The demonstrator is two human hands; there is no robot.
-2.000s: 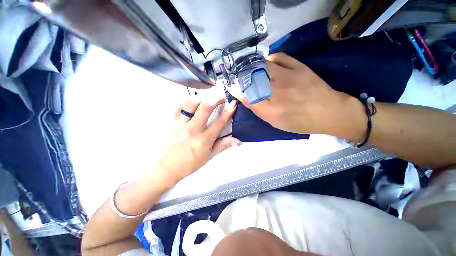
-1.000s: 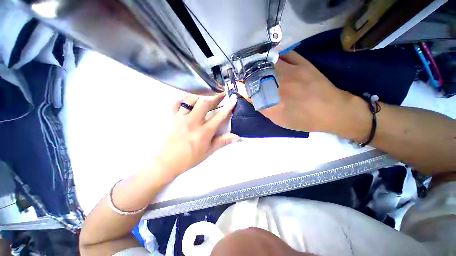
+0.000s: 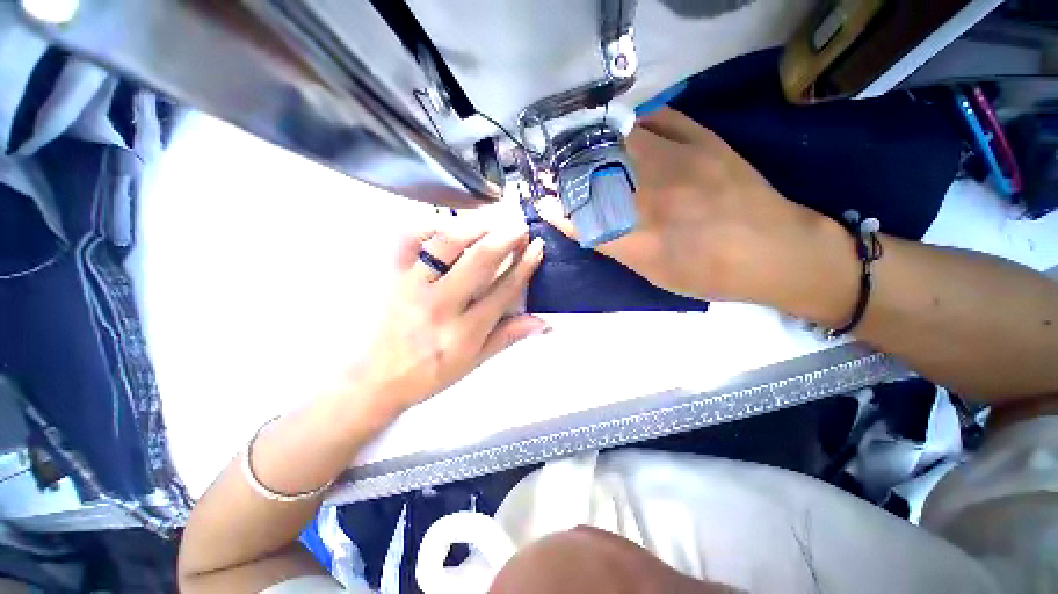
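A navy cut piece (image 3: 603, 280) lies on the white machine table, with more navy cloth spreading right behind my right hand. My left hand (image 3: 447, 319) rests flat at its left edge, fingertips near the presser foot (image 3: 528, 186), thumb apart. My right hand (image 3: 708, 221) lies on the navy cloth right of the foot, its fingertips partly hidden by the blue-grey attachment (image 3: 599, 200). Whether a white piece lies under my left fingers cannot be told against the white table.
The sewing machine head (image 3: 337, 81) hangs overhead. Navy garment pieces (image 3: 70, 313) are heaped at left. Thread snips (image 3: 988, 142) lie at far right. A measuring strip (image 3: 627, 427) runs along the table's front edge. A white roll (image 3: 462, 555) and scraps are below it.
The navy piece's front edge sits slightly nearer the foot, and less of it shows. My left fingertips have drawn slightly down from the foot. The view has shifted a little.
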